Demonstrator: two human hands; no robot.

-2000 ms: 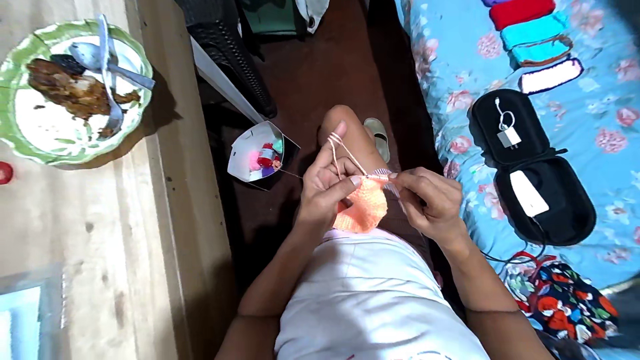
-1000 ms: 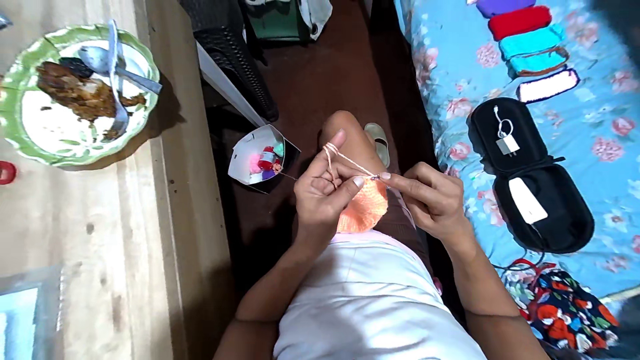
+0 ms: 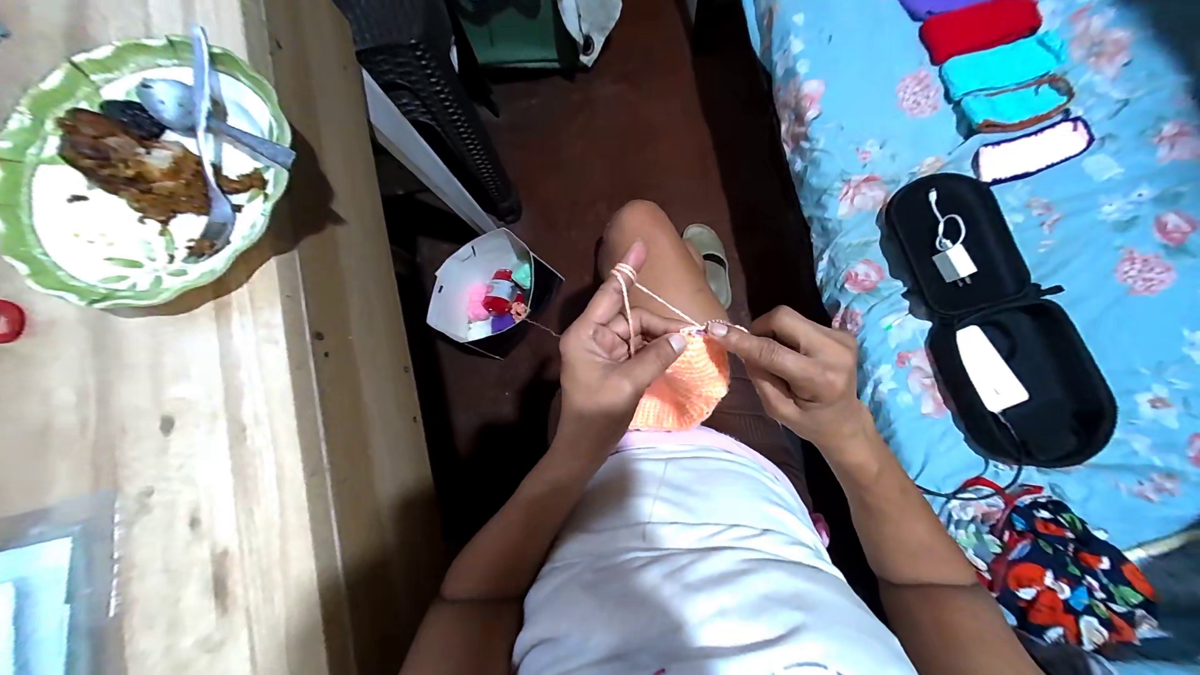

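Orange crochet or knit work (image 3: pixel 689 384) hangs over my lap between both hands. My left hand (image 3: pixel 614 347) pinches its top edge between thumb and a finger, with a pale strand of yarn (image 3: pixel 661 298) looped around the raised index finger and running down to the work. My right hand (image 3: pixel 797 361) is closed at the work's upper right edge, its fingertips at a thin tool or stitches too small to tell apart. A strand leads from my left hand toward a white box (image 3: pixel 459 272) on the left, which holds yarn balls in red (image 3: pixel 499 292), pink and other colours.
On the left, a wooden table bears a green-rimmed plate (image 3: pixel 21 220) with food, a spoon and a fork. A black chair (image 3: pixel 441 103) stands beyond it. On the flowered bed lie an open black case (image 3: pixel 1069 384) with a charger, folded knit pieces (image 3: pixel 1003 70) and a patterned cloth (image 3: pixel 1069 572).
Yarn that was spread in a wide loop from my left hand two seconds ago is now wrapped round its raised finger. My right fingers have shifted slightly at the work's edge.
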